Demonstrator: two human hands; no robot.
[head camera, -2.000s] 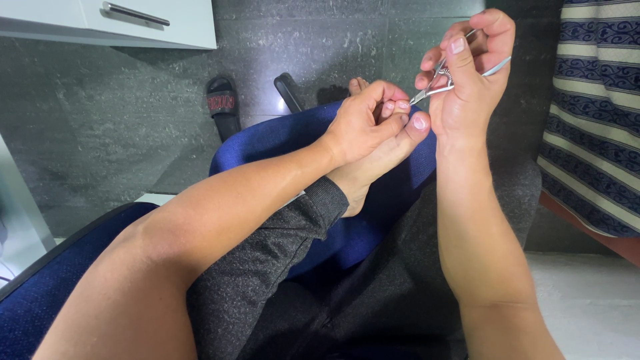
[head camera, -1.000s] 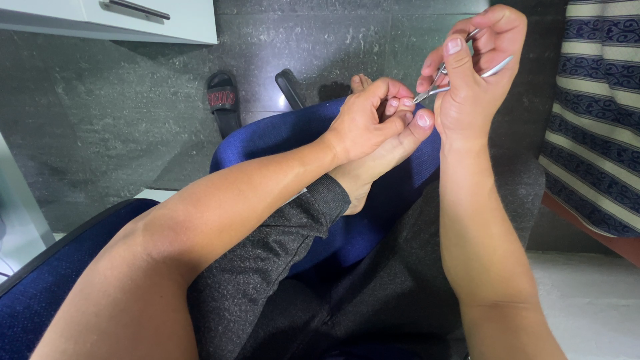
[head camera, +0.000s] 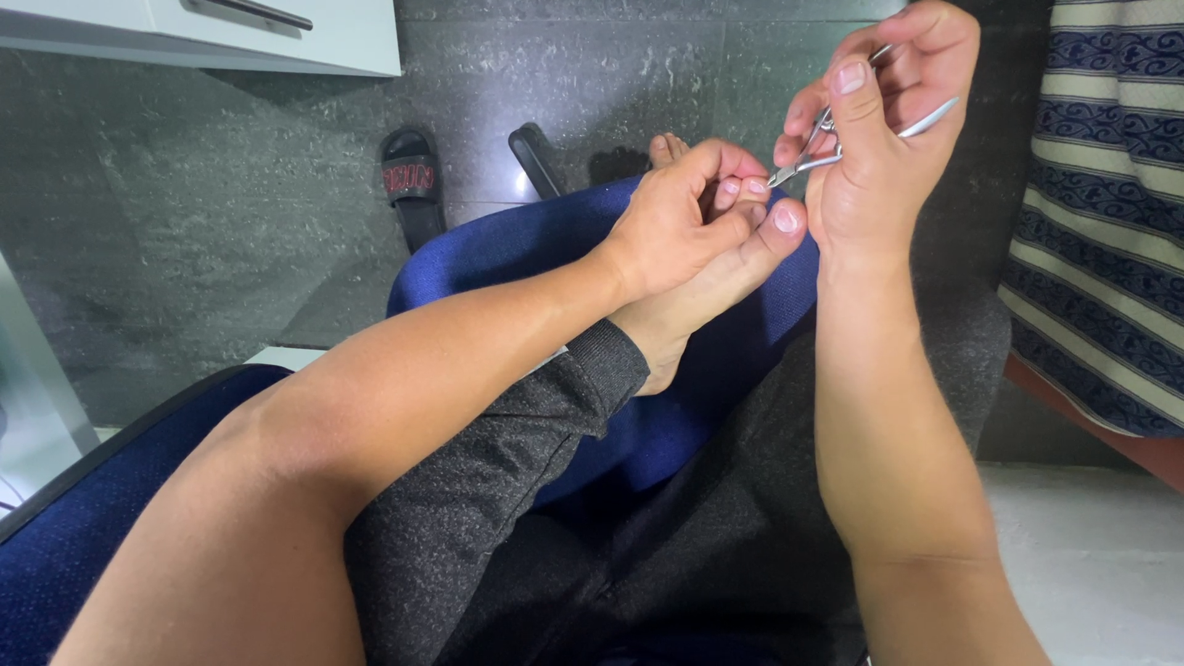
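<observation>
My left hand (head camera: 680, 217) grips the toes of a bare foot (head camera: 731, 277), its fingers curled round the smaller toes. The foot rests on the blue fabric chair seat (head camera: 518, 222), the big toe sticking out beside the hand. In my right hand (head camera: 874, 139) is a pair of metal cuticle nippers (head camera: 821, 148), one handle against the fingers and the other across the palm. The jaws of the nippers are at the tip of a toe next to the big toe; whether they touch the nail is too small to tell. A dark grey trouser cuff (head camera: 615, 365) circles the ankle.
A black slide sandal (head camera: 409, 185) with red lettering lies on the grey tiled floor (head camera: 231, 203). Beside it a black chair-base leg (head camera: 536, 162) juts out. A white drawer unit (head camera: 277, 42) stands at the upper left, and a patterned cloth (head camera: 1110, 203) hangs at the right.
</observation>
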